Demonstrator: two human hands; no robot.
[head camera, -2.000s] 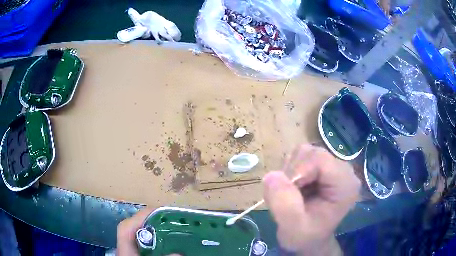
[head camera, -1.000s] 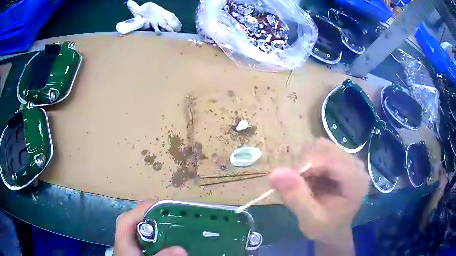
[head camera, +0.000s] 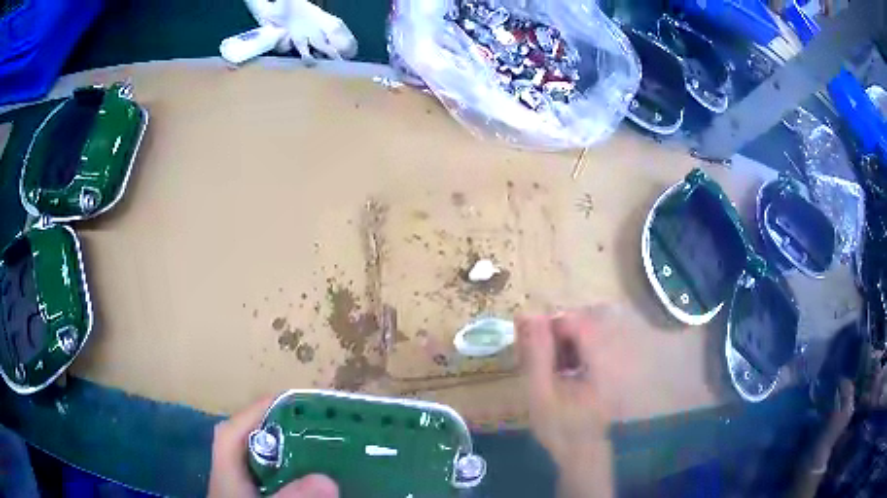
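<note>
My left hand holds a glossy green housing with a silver rim at the near edge of the table. Silver lamp pieces sit at its left corner and right corner. My right hand is motion-blurred, its fingertips at the right end of the white glue dish. No stick can be made out in it. A small white cap-like lump lies on the stained cardboard pad beyond the dish.
Two green housings stand at the left. Several dark, silver-rimmed housings stand at the right. An open bag of lamp pieces and a white glove lie at the far edge. A person's blurred arm shows at lower right.
My right hand has moved left, away from the housing, to the glue dish; the stick it held is no longer visible. A blurred arm now shows near the small housing at far right.
</note>
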